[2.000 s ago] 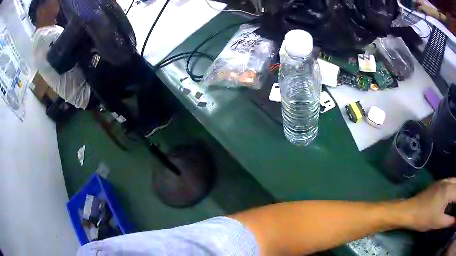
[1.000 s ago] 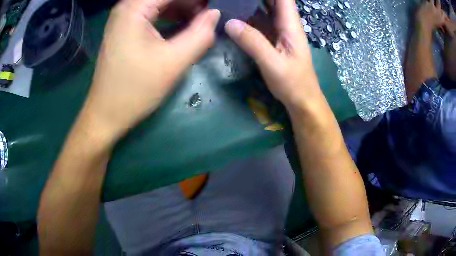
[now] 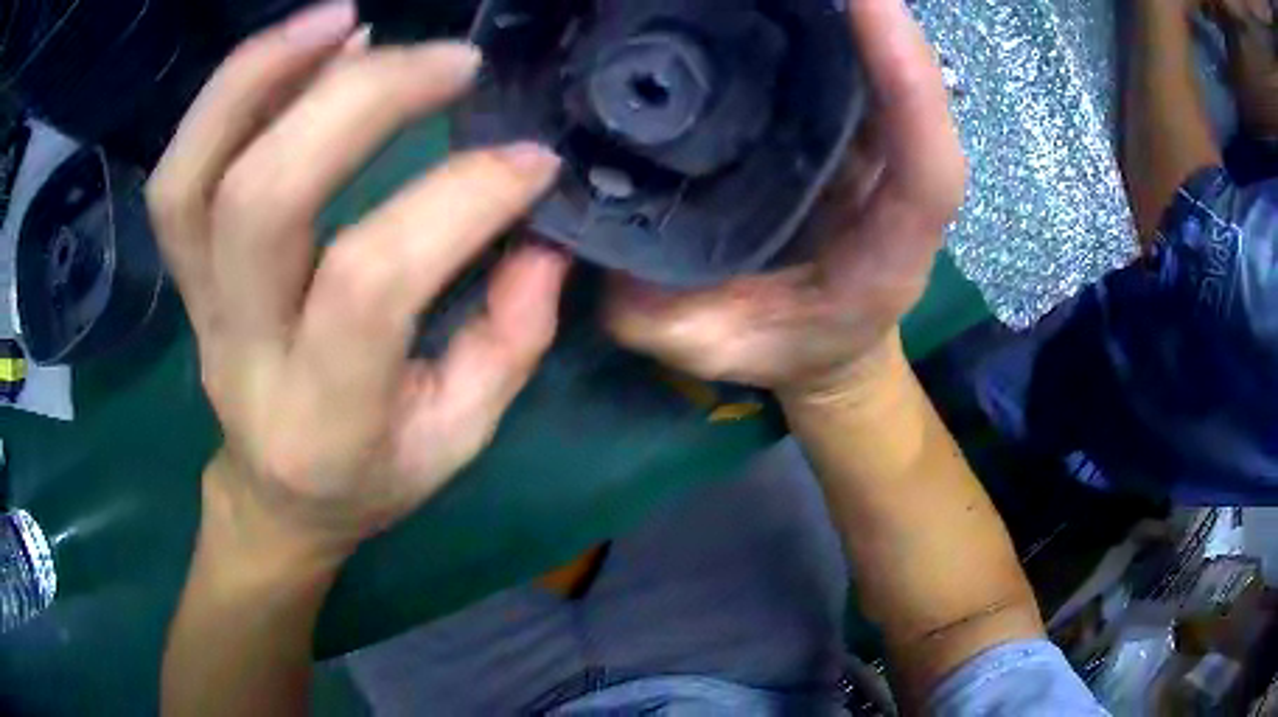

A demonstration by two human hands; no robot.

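A dark housing point(image 3: 785, 140) is held up at the top centre, its open side facing me. Its round hub point(image 3: 648, 91) has a centre hole, and a small pale spot shows below it. My right hand point(image 3: 855, 266) grips the housing from the right and below. My left hand point(image 3: 337, 280) is at the housing's left side with fingers spread. Its fingertips are at or just over the rim; touch is unclear. It is slightly blurred and shows no part in it. The housing's top is cut off by the picture's edge.
Another dark housing point(image 3: 63, 252) stands at the left on the green bench point(image 3: 561, 462). A ribbed bottle end point(image 3: 25, 567) is at the left edge. Silvery bubble wrap point(image 3: 1044, 168) lies at the right. Beyond it are another person's arm point(image 3: 1166, 126) and dark-blue clothing point(image 3: 1163, 364). Yellow scraps point(image 3: 732, 412) lie below my right hand.
The housing now shows large, with its inside towards me. My left hand has opened its fingers and sits left of it. The small-caps pile is now mostly hidden behind my right hand.
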